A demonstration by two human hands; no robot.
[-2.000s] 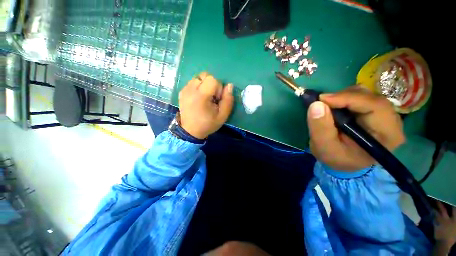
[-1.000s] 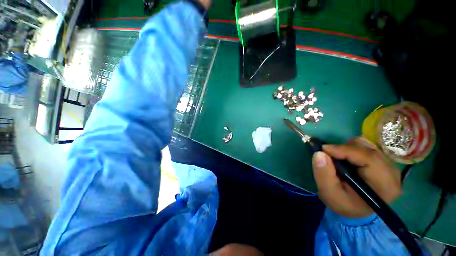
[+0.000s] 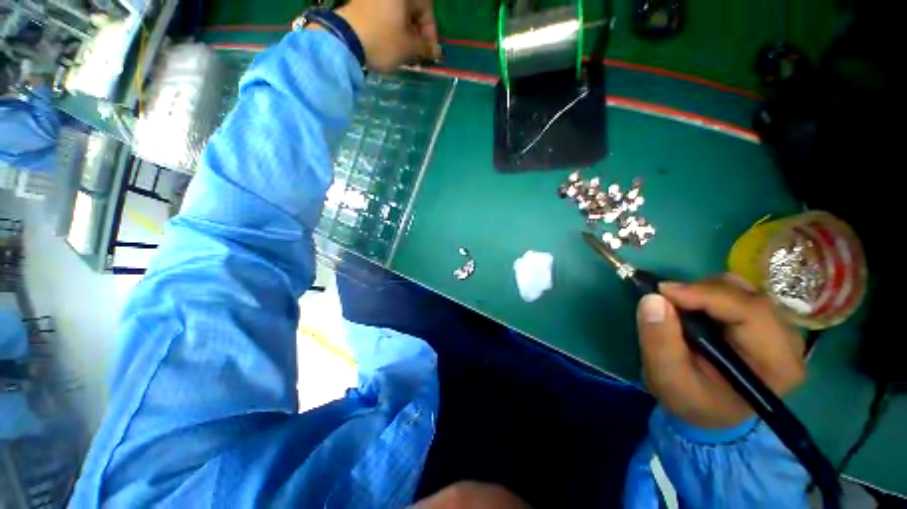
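My right hand (image 3: 718,343) holds a black soldering iron (image 3: 708,338) like a pen, its thin tip just below the pile of coin-like components (image 3: 609,207). My left hand (image 3: 393,35) is reached out at the top edge, above the clear blister tray, partly cut off; its fingers look curled and I cannot tell whether they hold anything. A white pad (image 3: 534,274) lies on the green mat with nothing visible on it. A small cluster of boards (image 3: 464,265) lies between the pad and the tray.
The clear blister tray (image 3: 383,164) is at the left. A solder spool (image 3: 542,45) stands behind its black base (image 3: 552,124), with a solder strand on it. A yellow and red tape roll (image 3: 840,268) with silvery bits is at the right. A black cord runs at the lower right.
My left hand has moved from beside the white pad out to the top edge over the tray's far side. The small board cluster is now uncovered. My right hand still holds the iron.
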